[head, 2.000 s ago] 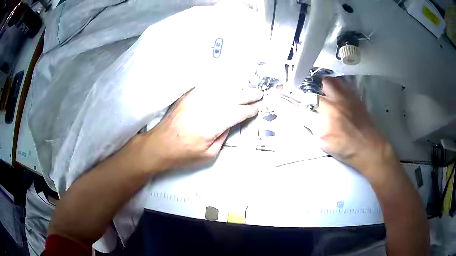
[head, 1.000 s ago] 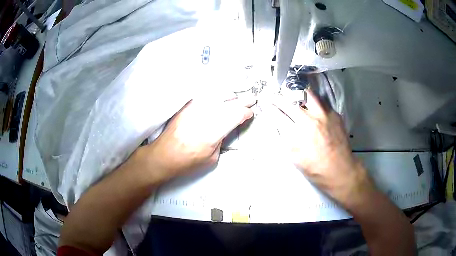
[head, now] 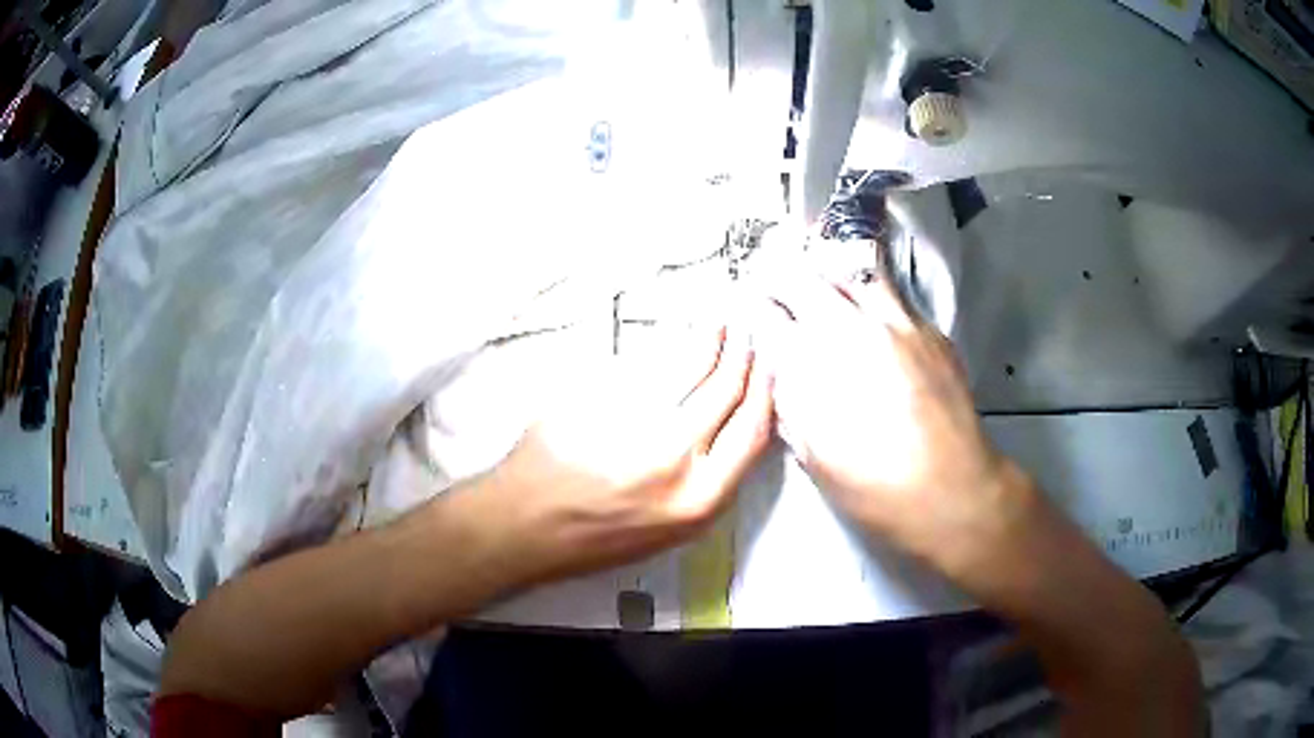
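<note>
The pale grey-white garment (head: 310, 260) spreads from the upper left to the needle area, washed out white under the lamp. My left hand (head: 620, 454) lies in front of the needle, its fingertips pinching cloth beside my right fingers. My right hand (head: 894, 418) is just right of it, fingers on the cloth below the presser foot (head: 747, 242). Cloth hangs below my hands toward the table's front edge. The glare hides the exact fold and the needle point. A dark and silver attachment (head: 856, 216) sits right of the foot.
The white machine head (head: 1066, 87) with a cream ribbed knob (head: 937, 118) stands at upper right. Yellow tape (head: 706, 577) and a dark square (head: 636, 608) are on the table's front edge. Cables (head: 1265, 382) hang at far right. Dark tools (head: 43, 346) lie at far left.
My left hand has moved back from the foot toward me and right, against my right hand. My right hand has shifted left. Cloth now hangs below them over the front of the table.
</note>
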